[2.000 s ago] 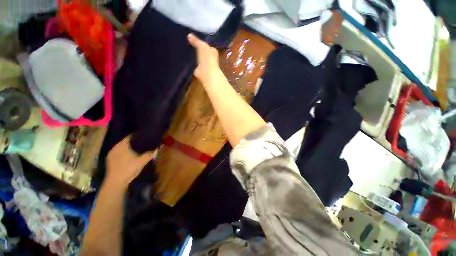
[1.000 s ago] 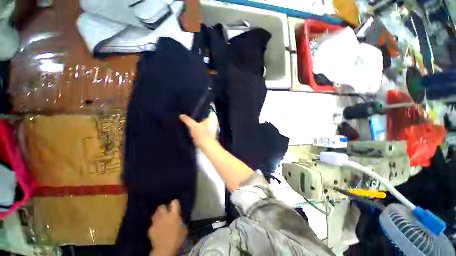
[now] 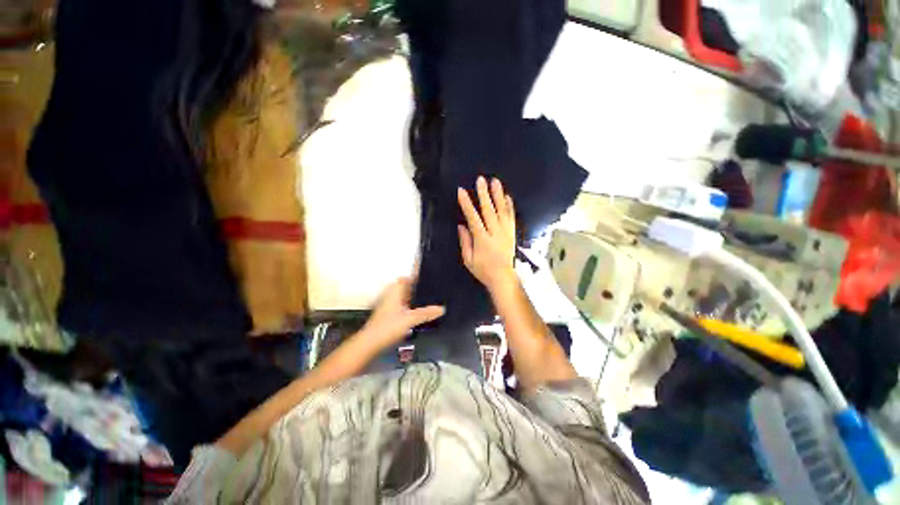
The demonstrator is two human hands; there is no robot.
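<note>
A long dark cloth panel (image 3: 466, 108) runs from the top of the view down the white table (image 3: 357, 187) to the table's front edge. My right hand (image 3: 488, 237) lies flat on this panel with its fingers spread. My left hand (image 3: 395, 318) is at the panel's left edge near the front of the table, thumb apart and resting on the cloth. Whether its other fingers hold the cloth edge is hard to see. Another dark panel (image 3: 128, 178) lies over the cardboard at the left.
Cardboard (image 3: 259, 197) with a red stripe is at left. The cream sewing machine (image 3: 592, 276) stands right of the panel, with a yellow-handled tool (image 3: 755, 343) and a fan (image 3: 811, 434) beside it. A red bin (image 3: 699, 35) with white plastic is at upper right.
The dark panel that was under both hands now lies at the left over the cardboard. Both hands have moved to the other panel on the white table, which now runs to the front edge.
</note>
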